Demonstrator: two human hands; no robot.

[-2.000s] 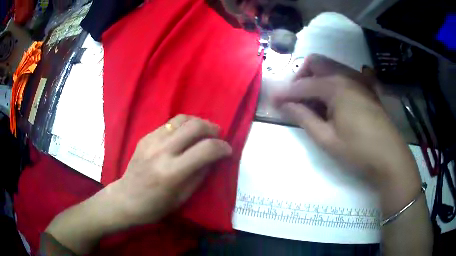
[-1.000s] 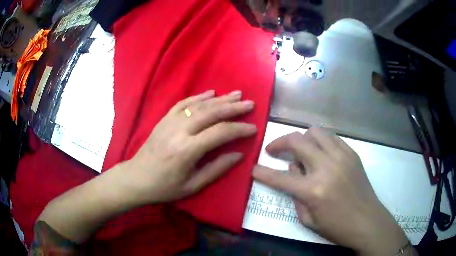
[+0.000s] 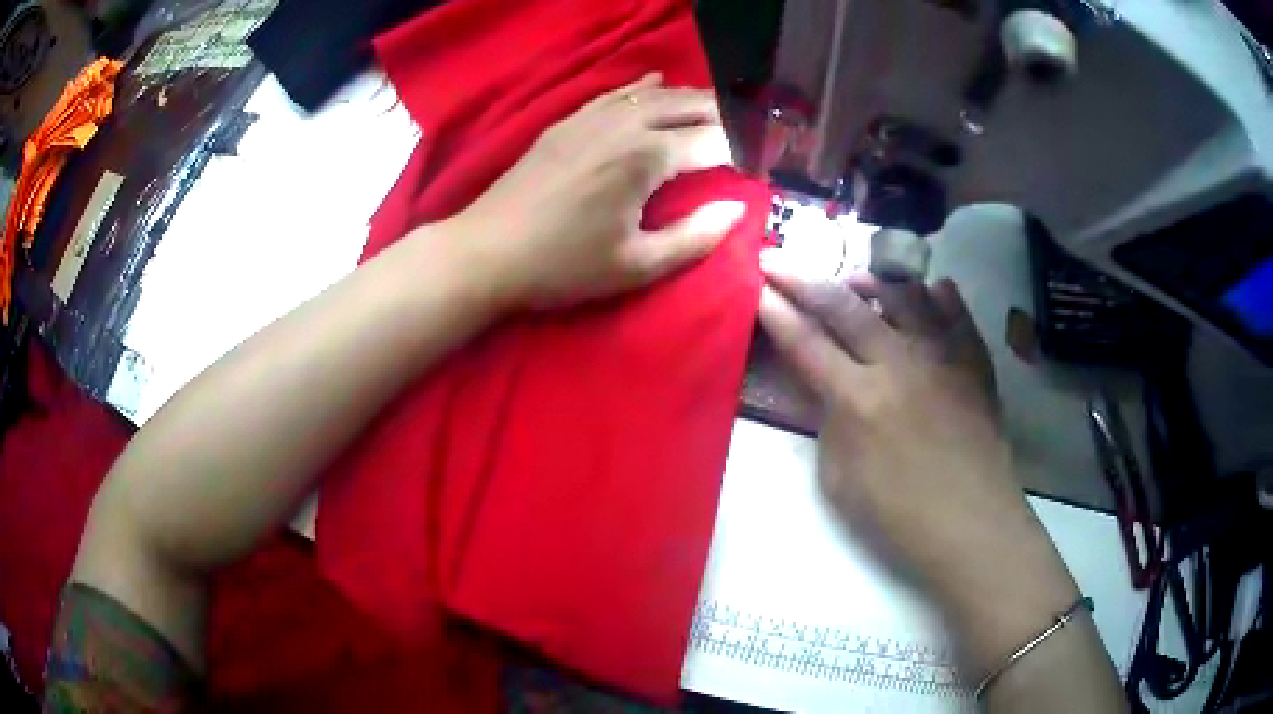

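Observation:
A red cloth panel [image 3: 600, 460] lies over the white table and up to the lit presser foot [image 3: 779, 218], its right edge running down from the foot. My left hand [image 3: 600, 195] lies flat on the panel just left of the foot, thumb and fingers spread. My right hand [image 3: 894, 377] is on the machine bed below and right of the foot, its fingertips at the panel's right edge. Whether they pinch the cloth cannot be told.
The sewing machine head [image 3: 1159, 140] stands at the upper right. Tweezers [image 3: 1125, 481] and dark-handled scissors [image 3: 1187, 614] lie at the right. Orange cloth [image 3: 59, 147] and dark cloth [image 3: 328, 49] are at the upper left. A red heap [image 3: 56, 474] is at the lower left.
My left hand has moved up the panel close to the foot. My right hand has moved from the table's front up to the panel edge by the foot. The view has shifted.

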